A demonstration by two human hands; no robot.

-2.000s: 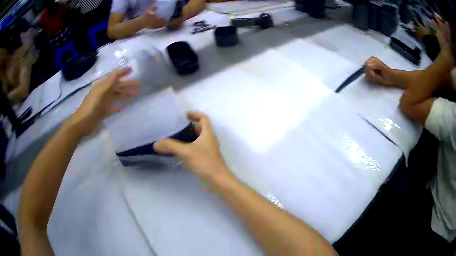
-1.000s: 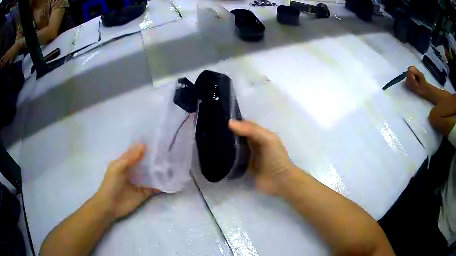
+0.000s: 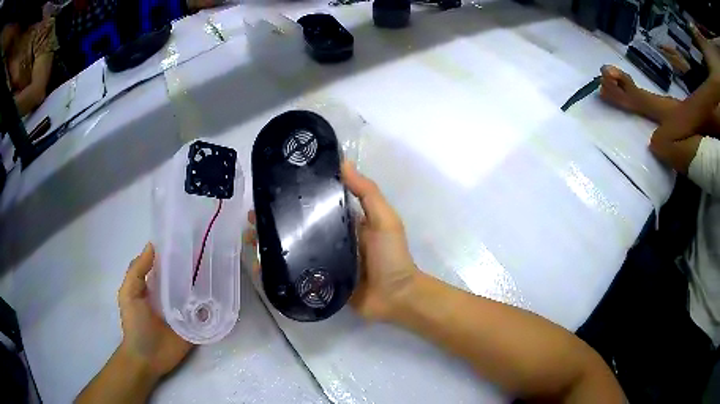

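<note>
My left hand [image 3: 150, 323] holds the frosted translucent housing [image 3: 180, 245] by its lower left side, inside facing up. A square black fan [image 3: 211, 170] sits at its far end, and a thin red wire [image 3: 207, 241] runs from it towards the near end, where there is a round hole. My right hand [image 3: 383, 245] holds the glossy black base housing [image 3: 304, 229] by its right side, with a round slotted grille near each end. The two parts are side by side, close together. Some fingertips show between them; the other fingers are hidden behind the parts.
A black open shell [image 3: 326, 38] and a black cup [image 3: 391, 12] stand at the far side. Another dark shell [image 3: 138, 47] is at the far left. At right, another person's hand [image 3: 620, 85] is by a dark pointed tool [image 3: 582, 94]. White sheet [image 3: 474, 229] covers the table.
The closed-looking unit of the first frame is now two separate parts. Since the second frame, both have turned to show their faces and moved left, with the base's grilles now visible.
</note>
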